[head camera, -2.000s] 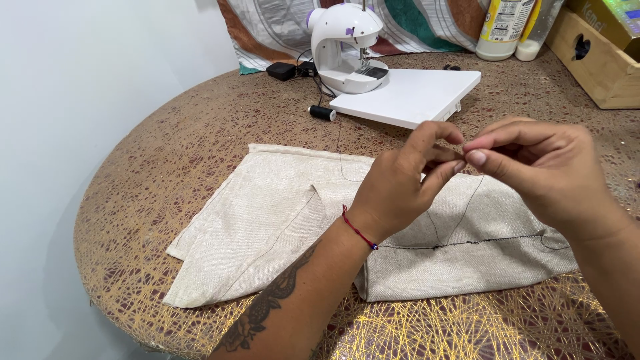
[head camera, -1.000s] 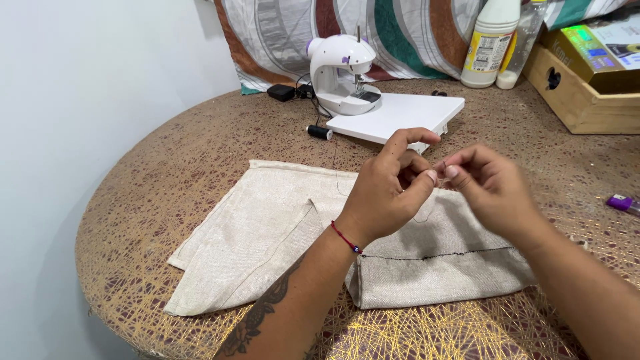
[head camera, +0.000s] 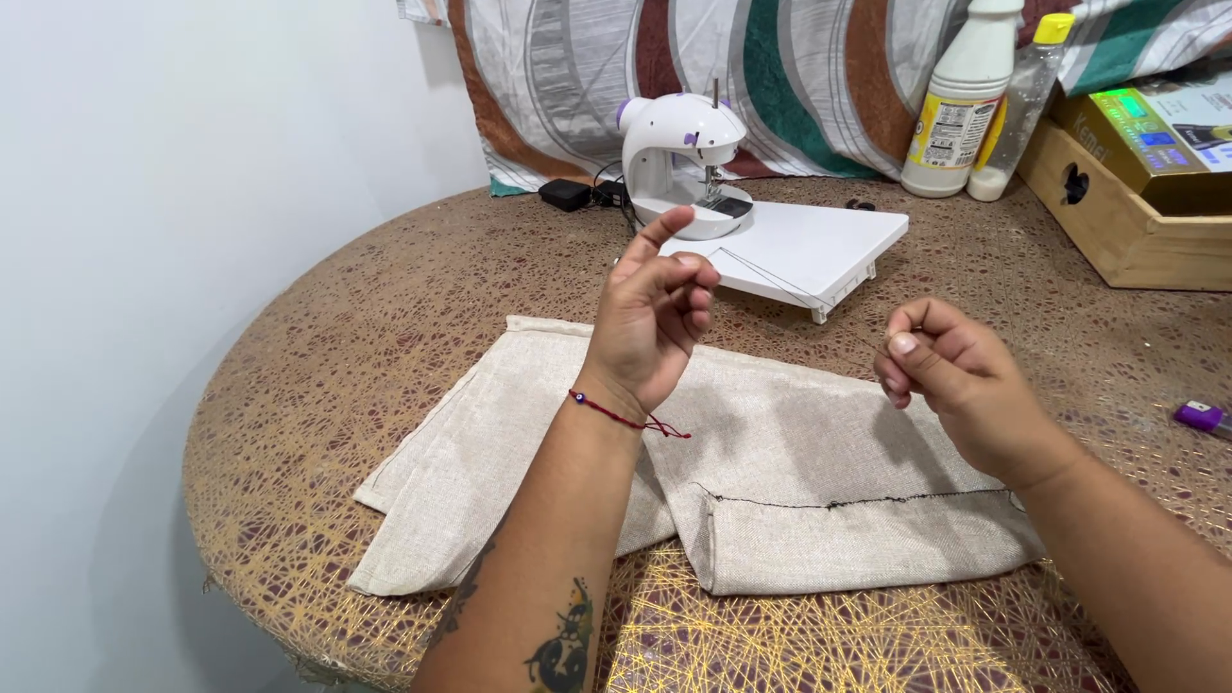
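My left hand (head camera: 659, 313) is raised over beige woven fabric (head camera: 789, 414), its index finger extended and the other fingers curled. From its fingertips a dark thread (head camera: 765, 277) runs rightward in front of the white extension table. My right hand (head camera: 948, 375) pinches thumb to forefinger above the fabric's right part; something thin, too small to make out, seems to be between them. The fabric lies partly folded, with a dark line of stitching (head camera: 866, 502) along its front fold. Behind my left hand stands a mini sewing machine (head camera: 679, 159) with a white extension table (head camera: 828, 241).
A black adapter (head camera: 566, 194) lies left of the machine. At the back right are a white bottle (head camera: 962, 91), a clear bottle with a yellow cap (head camera: 1020, 115) and a wooden crate (head camera: 1145, 245) holding boxes. A purple object (head camera: 1199, 416) lies at the right table edge.
My hands, close together in the earlier frames, are now wide apart. My right hand has moved right and my left index finger points up.
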